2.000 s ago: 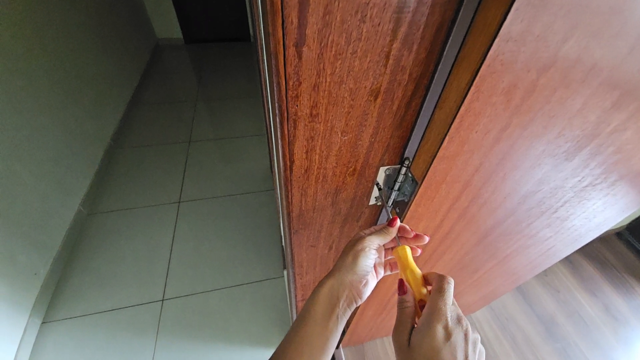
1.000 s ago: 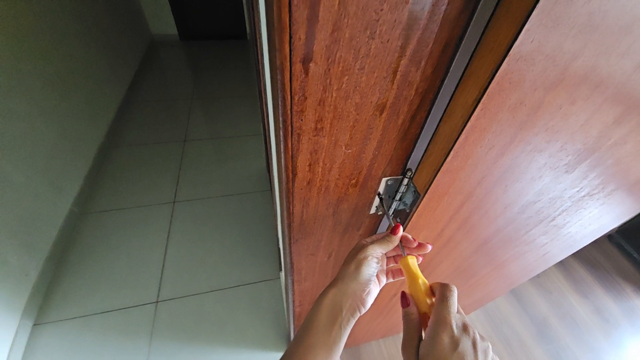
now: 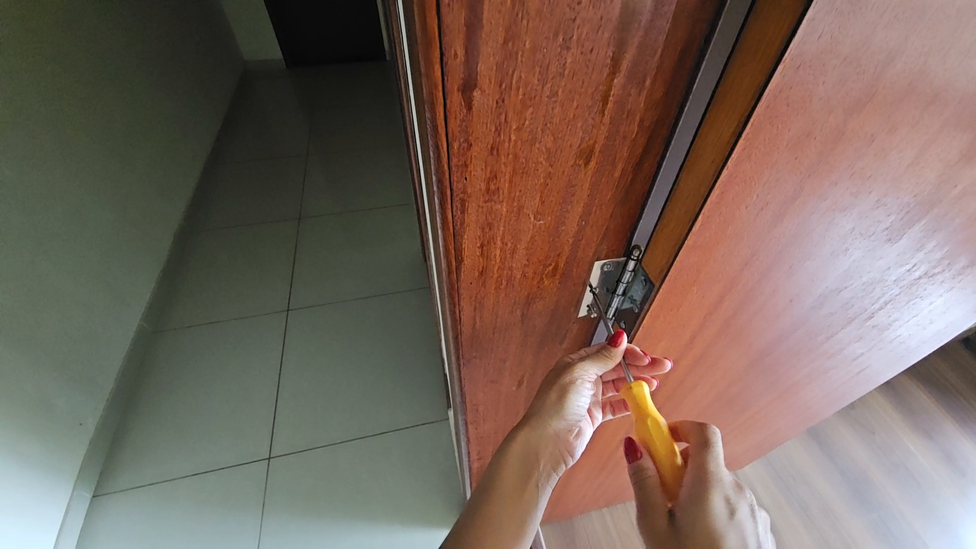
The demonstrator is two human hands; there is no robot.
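Observation:
A metal butt hinge (image 3: 624,287) joins the wooden door frame (image 3: 534,191) and the reddish wooden door (image 3: 808,252). My right hand (image 3: 698,488) grips the yellow handle of a screwdriver (image 3: 653,435), whose thin shaft runs up toward the hinge's left leaf. With thumb and fingers, my left hand (image 3: 583,393) holds the shaft just above the handle. The shaft's tip is near a screw on that leaf; whether it sits in the screw head cannot be told.
On the left a grey tiled floor (image 3: 358,366) runs along a pale wall (image 3: 99,213) toward a dark doorway (image 3: 324,30). Wood-look flooring (image 3: 877,427) shows under the door at the lower right, with a dark object at the right edge.
Both hands stay on the screwdriver near the hinge. The fingers of my right hand have shifted lower on the handle, showing more of it than two seconds ago.

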